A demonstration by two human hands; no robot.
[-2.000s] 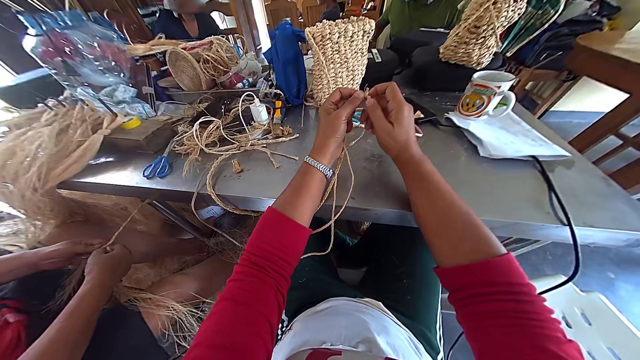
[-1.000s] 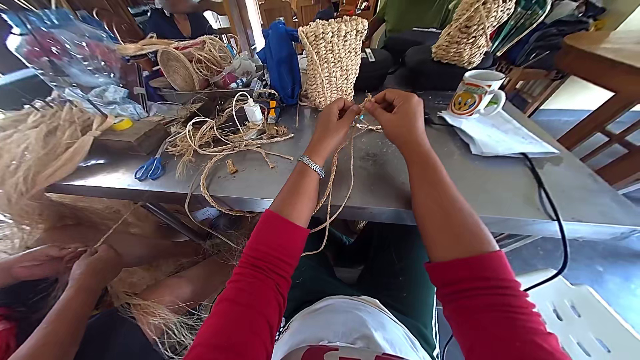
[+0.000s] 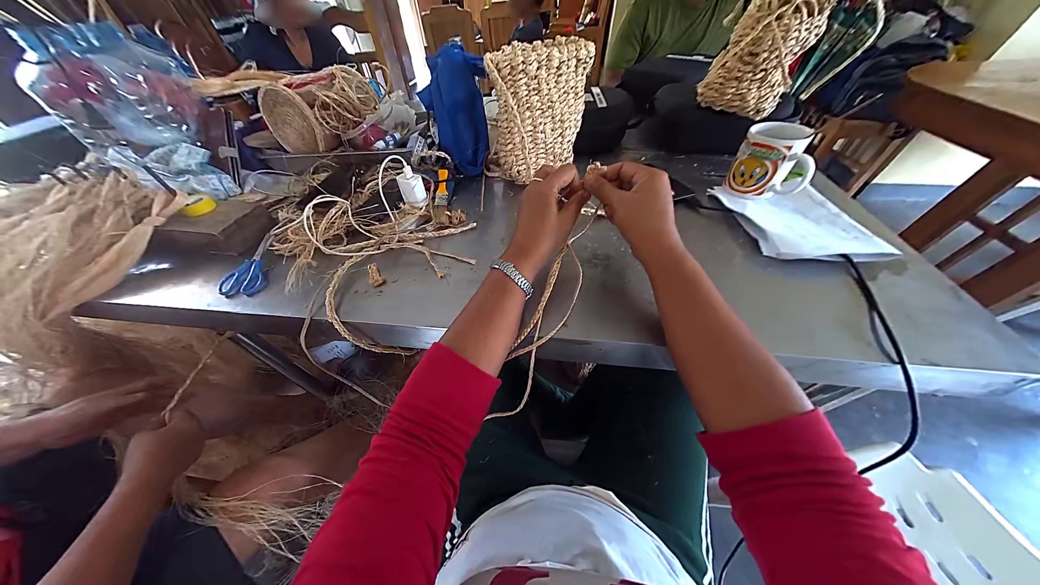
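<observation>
My left hand (image 3: 551, 213) and my right hand (image 3: 638, 205) meet above the metal table, fingertips pinching a small piece of braided natural-fibre cord (image 3: 595, 171) between them. From there a braided fibre rope (image 3: 546, 299) and a thinner cord hang over the table's front edge toward my lap. Behind my left hand stands a woven fibre basket (image 3: 540, 106). Fibre strands and cords (image 3: 345, 227) lie in a loose heap to the left, with blue-handled scissors (image 3: 244, 276) beside them. My fingers hide part of the held piece.
A mug (image 3: 764, 160) stands on white paper (image 3: 800, 223) at the right, where a black cable (image 3: 898, 357) hangs off the metal table (image 3: 731, 325). A white charger (image 3: 411, 187) sits behind the heap. At lower left, a co-worker's hands (image 3: 162, 443) hold a fibre strand.
My right hand's fingers have shifted slightly at the held cord, and both hands remain close together. The co-worker's hands at the left have moved.
</observation>
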